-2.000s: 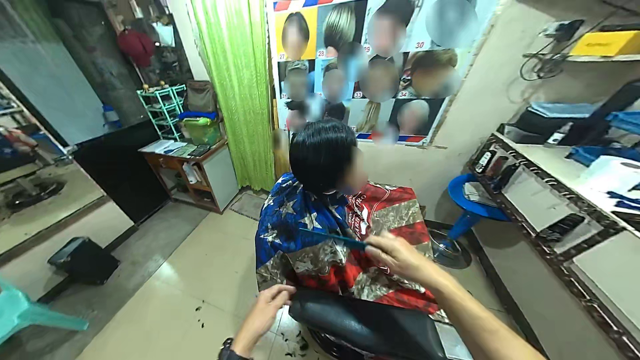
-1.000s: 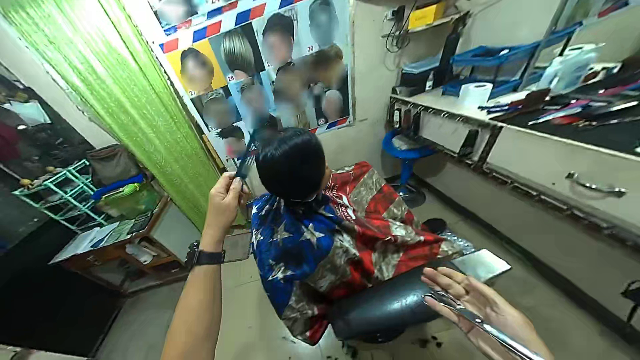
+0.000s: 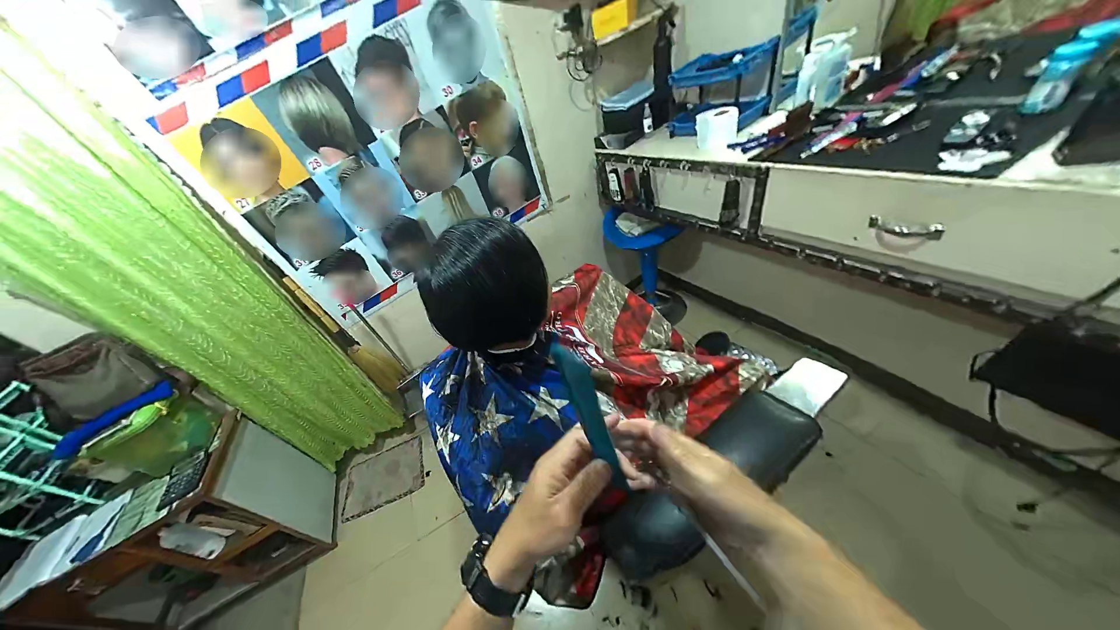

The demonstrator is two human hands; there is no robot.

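Observation:
A person with short dark hair [image 3: 486, 284] sits in a black padded chair [image 3: 713, 486], wearing a barber cape [image 3: 494, 424] with stars and red stripes. My left hand [image 3: 560, 494], with a black watch on its wrist, grips a teal comb [image 3: 584, 407] that points up toward the person's neck. Close beside it, my right hand [image 3: 687, 464] is near the comb's lower end, its fingers bent and partly hidden. A thin metal tool [image 3: 731, 564], which looks like scissors, runs down from under the right hand; its handles are hidden.
A counter [image 3: 949, 184] with combs and tools runs along the right wall, above a blue stool [image 3: 647, 245]. A green curtain [image 3: 201, 236] hangs at left, over a wooden desk [image 3: 271, 472]. A hairstyle poster [image 3: 367, 144] covers the back wall. Cut hair lies on the floor.
My left hand has lowered the comb from beside the person's head to behind the shoulders. My right hand has moved left from the chair's right side, and the two hands are now close together.

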